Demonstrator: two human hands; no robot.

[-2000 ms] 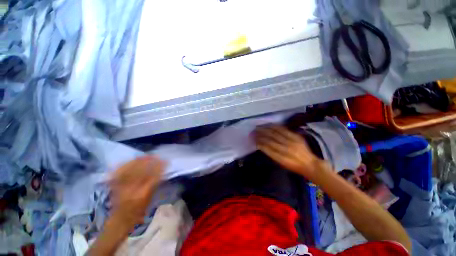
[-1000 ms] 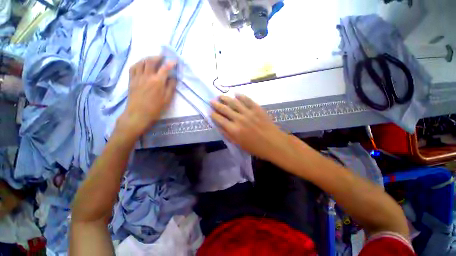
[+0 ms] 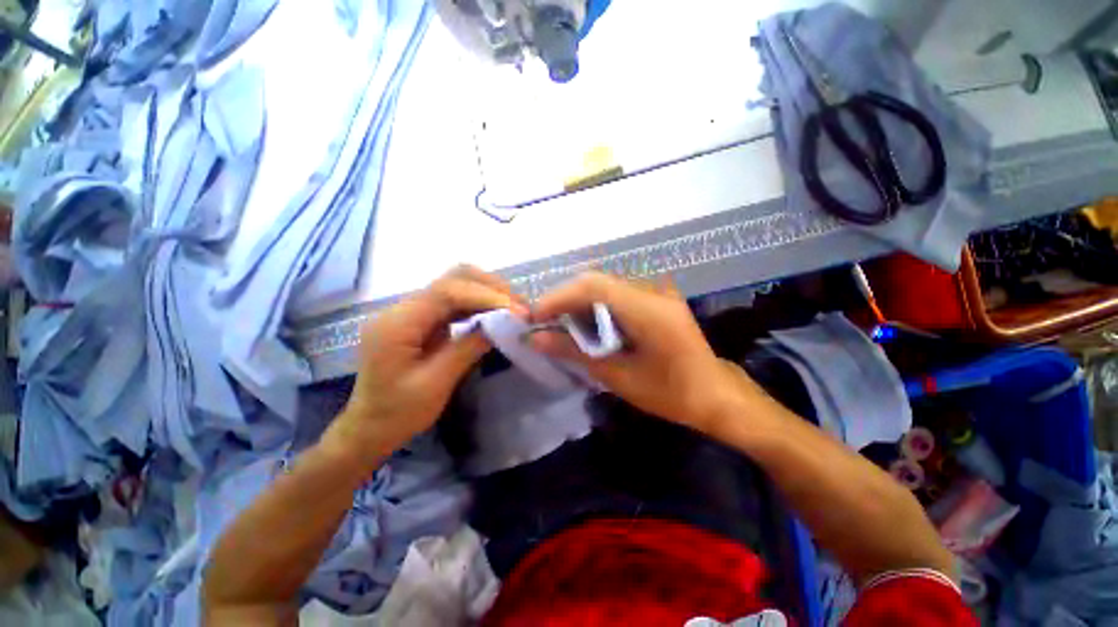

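A light-blue collar piece or band (image 3: pixel 520 349) is held between both hands just off the table's front edge, folded at its upper end, with its wider part hanging down over the dark lap. My left hand (image 3: pixel 423 349) grips its left side with thumb and fingers. My right hand (image 3: pixel 638 343) grips its right side, where a pale folded end shows by the fingers. Both hands are bare and close together. The fingertips partly hide the held part.
The sewing machine head (image 3: pixel 539 37) is at the top. Black-handled scissors (image 3: pixel 873 159) lie on scrap cloth (image 3: pixel 950 227) at the right. Bundles of light-blue strips (image 3: pixel 166 233) cover the table's left. A blue bin (image 3: pixel 1042 410) and red-orange basket (image 3: pixel 932 294) stand at right.
The hands first moved the piece from below the table edge up onto the tabletop. Now they have come back to the edge and closer together, with the piece folded between them.
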